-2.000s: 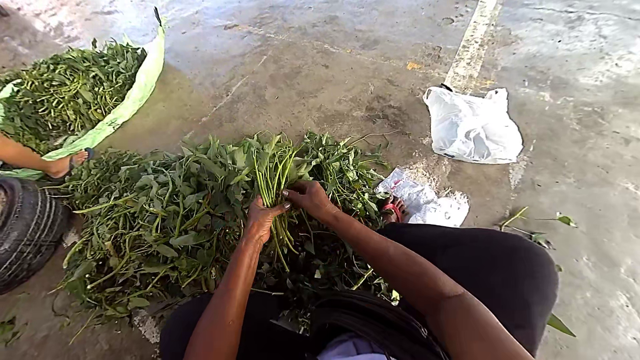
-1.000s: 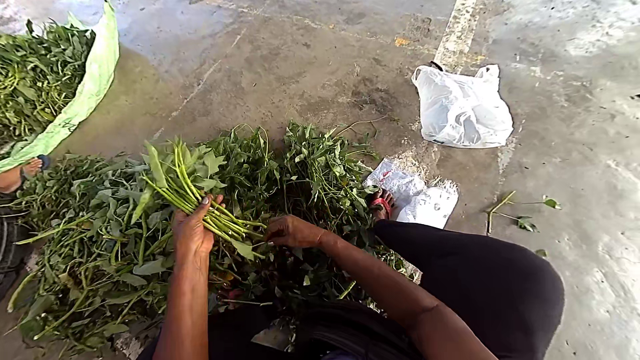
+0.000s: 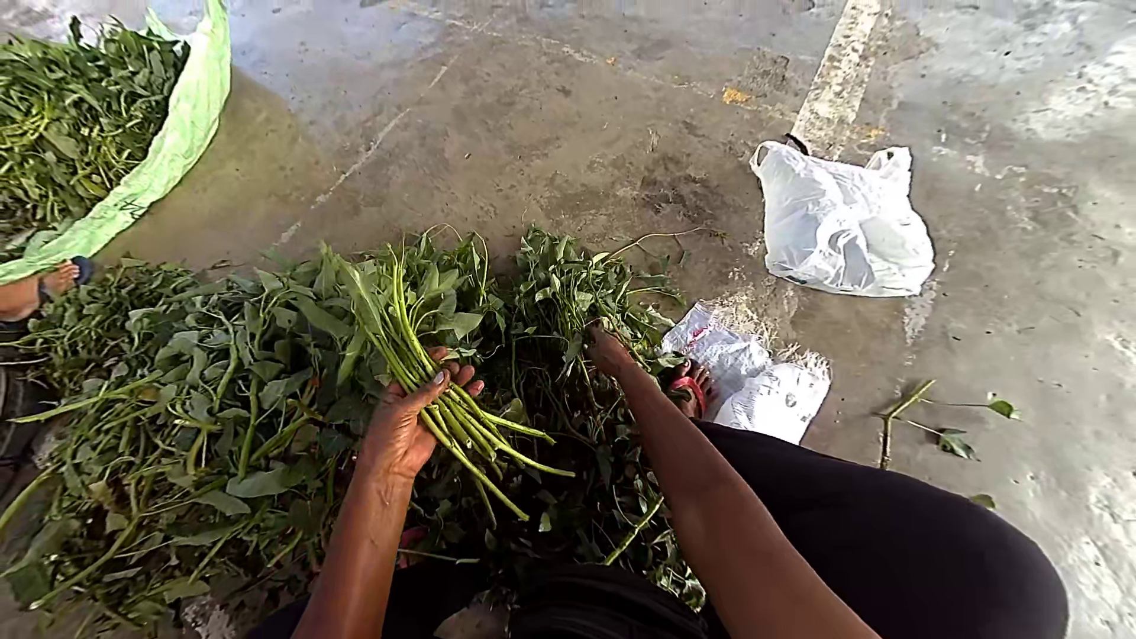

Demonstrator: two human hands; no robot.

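Note:
My left hand (image 3: 415,415) holds a bunch of green leafy stems (image 3: 444,399), cut ends toward the lower right and leaves toward the upper left. A wide heap of leafy greens (image 3: 257,355) lies on the floor beneath and around it. My right hand (image 3: 611,348) reaches into the right part of the heap, among leaves and thin stems; its fingertips are partly hidden, so whether it grips a stem is unclear.
A green woven sack (image 3: 191,133) holding more greens is at the upper left, with another person's foot (image 3: 60,277) below it. On the concrete floor lie a white plastic bag (image 3: 848,222), a white woven sack (image 3: 772,390) and a loose sprig (image 3: 887,422). My sandaled foot (image 3: 697,383) is beside the heap.
My right hand has moved away from the bunch, rightward and forward into the heap. The bunch, upright between both hands at first, is now tilted in my left hand.

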